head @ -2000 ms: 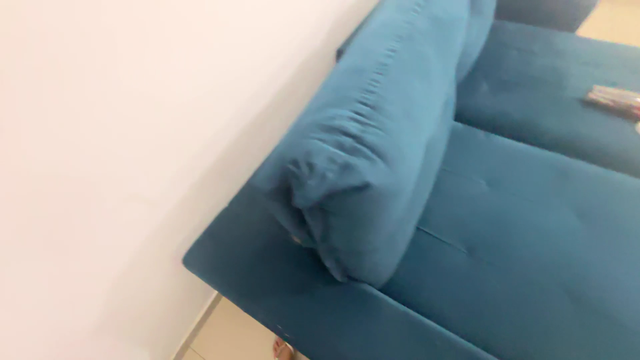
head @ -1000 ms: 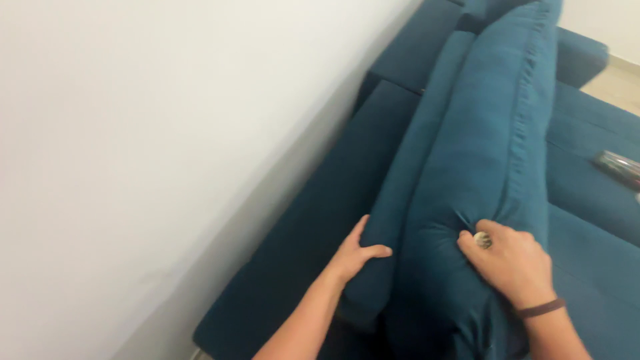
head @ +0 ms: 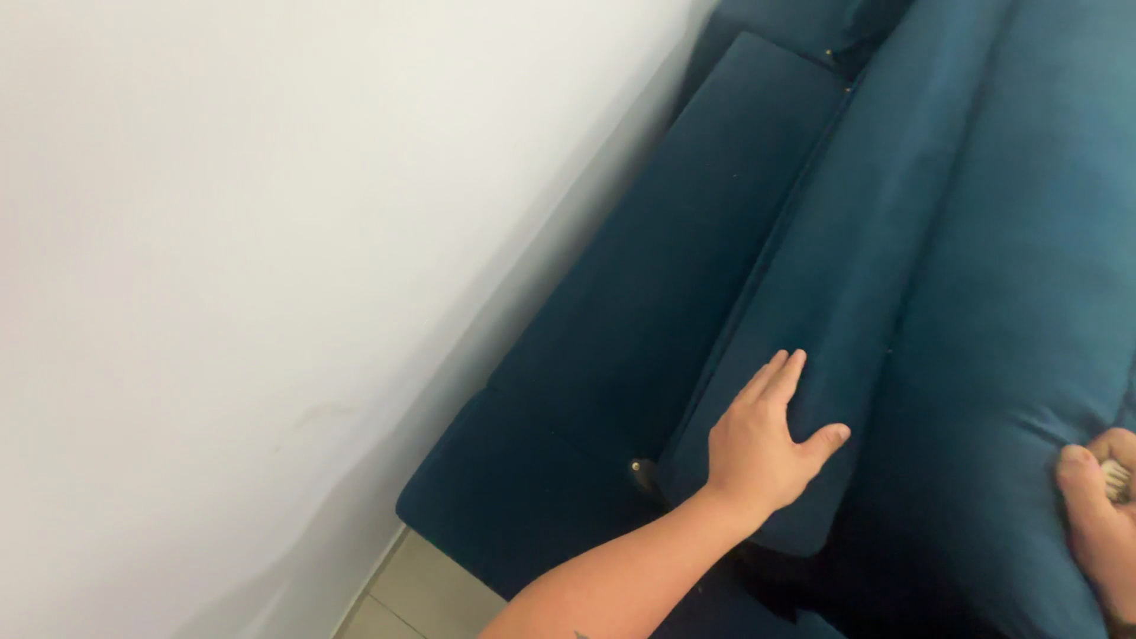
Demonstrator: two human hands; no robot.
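My left hand (head: 768, 439) lies with its fingers apart on the upright backrest (head: 852, 266) of a blue upholstered sofa, near its lower end. At the right edge of the view my right hand (head: 1100, 515) is closed around a small pale, ridged object (head: 1116, 480), most of it hidden by the fingers. That hand presses against a large blue cushion (head: 1003, 355), which leans along the backrest. Creases run in the fabric by the thumb. Part of the right hand is cut off by the frame.
A flat blue sofa section (head: 621, 293) runs between the backrest and the white wall (head: 266, 222). A small metal fitting (head: 635, 466) shows by the backrest's lower corner. Pale floor tiles (head: 435, 586) show at the bottom, and another blue section (head: 781, 22) stands at the top.
Two seconds ago neither hand was in view; one second ago both were on the sofa. The view has shifted, and my right hand is now partly out of it.
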